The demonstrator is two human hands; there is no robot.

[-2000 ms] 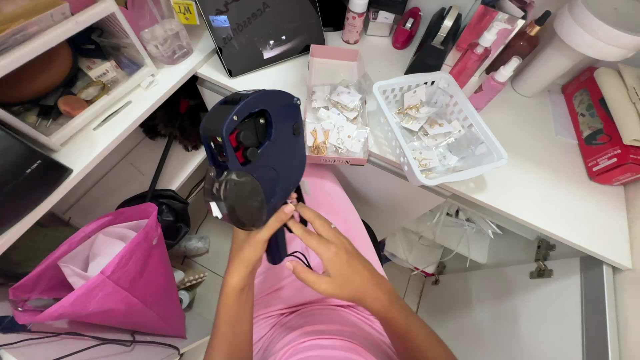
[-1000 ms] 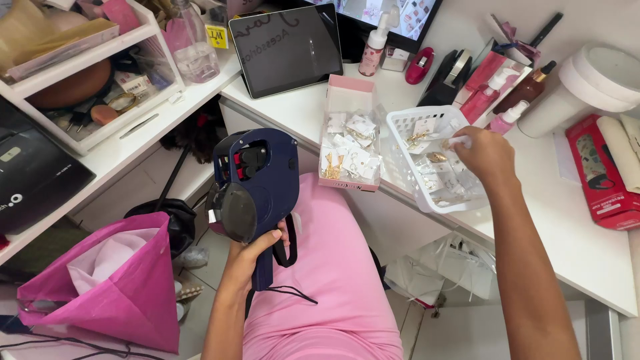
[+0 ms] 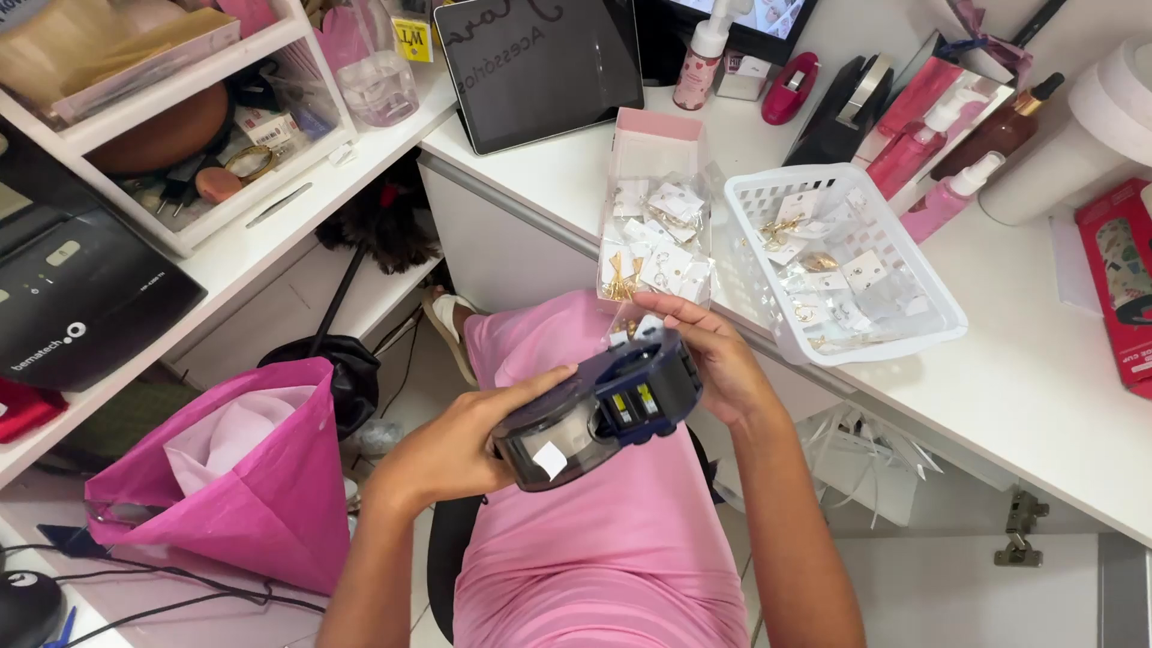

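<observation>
My left hand [image 3: 450, 441] grips a dark blue price labeling gun [image 3: 598, 405], tilted sideways above my lap, with a white label roll visible in its round clear housing. At the gun's front end, my right hand [image 3: 711, 360] holds a small clear bag of jewelry [image 3: 633, 326] between thumb and fingers. Just beyond it lies an open pink box [image 3: 659, 126] of bagged earrings on white cards. To its right a white perforated plastic basket [image 3: 900, 346] holds more carded earrings in clear bags.
A tablet [image 3: 544, 76] leans at the desk's back, beside a pump bottle [image 3: 700, 67] and a magenta stapler [image 3: 789, 88]. Spray bottles [image 3: 936, 198] stand behind the basket. At left are a white drawer organizer [image 3: 193, 229], a black printer [image 3: 81, 270] and a magenta bag [image 3: 261, 477].
My right hand has moved from the basket to the labeling gun and now holds a small bag. The gun has turned from upright to sideways in my left hand.
</observation>
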